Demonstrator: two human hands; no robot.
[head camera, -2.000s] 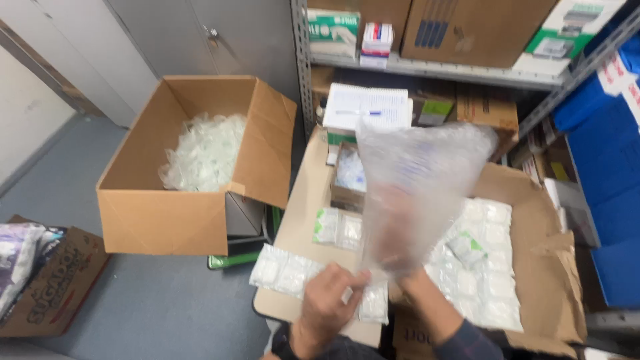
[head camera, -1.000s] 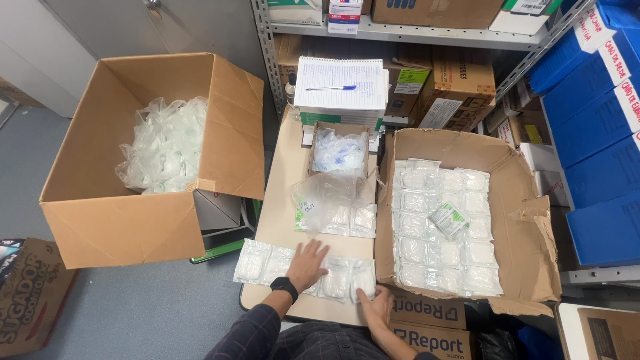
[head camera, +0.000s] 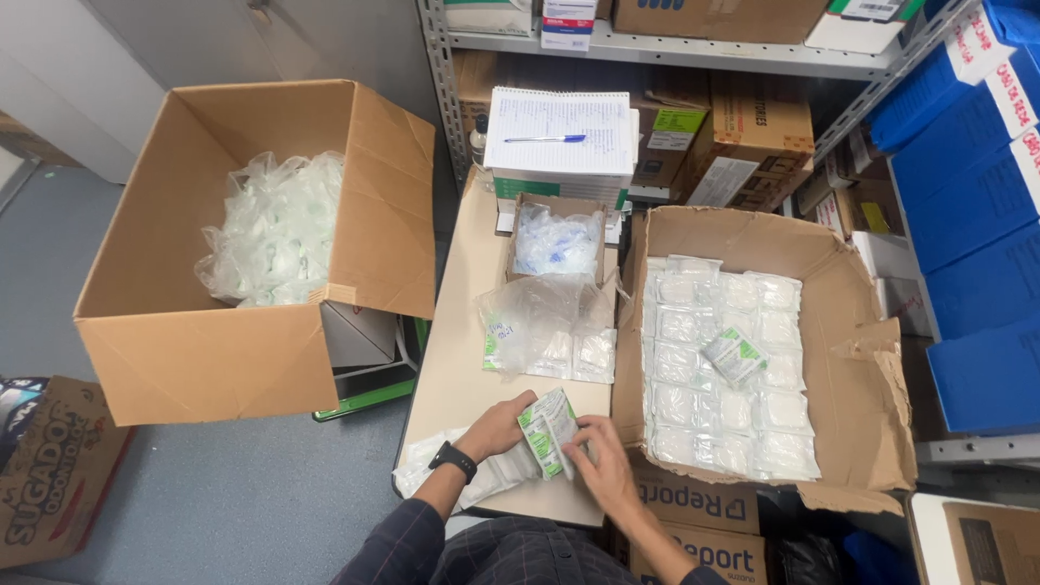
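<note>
My left hand (head camera: 497, 424), with a black watch on the wrist, grips a folded strip of green-and-white sealed packets (head camera: 548, 433) near the table's front edge. The fingers of my right hand (head camera: 597, 455) pinch the strip's right side. More white packets (head camera: 487, 481) lie on the table under my left forearm. Behind them a clear plastic bag (head camera: 536, 313) with handwriting partly covers another row of packets (head camera: 593, 354). At the right, an open cardboard box (head camera: 853, 325) holds rows of white packets (head camera: 735, 406), with one green-and-white packet (head camera: 734, 356) on top.
A large cardboard box (head camera: 211, 366) of filled clear bags (head camera: 272, 236) stands left of the table (head camera: 455, 325). A small box (head camera: 559, 240) of crumpled plastic sits before a notebook (head camera: 561, 122) with a pen (head camera: 544, 139). Metal shelving (head camera: 691, 50) stands behind, blue bins (head camera: 967, 219) at right.
The clear bag, held up in my hands two seconds ago, now lies on the table. The strip of packets lay flat under my hands one second ago; part of it is now lifted and folded.
</note>
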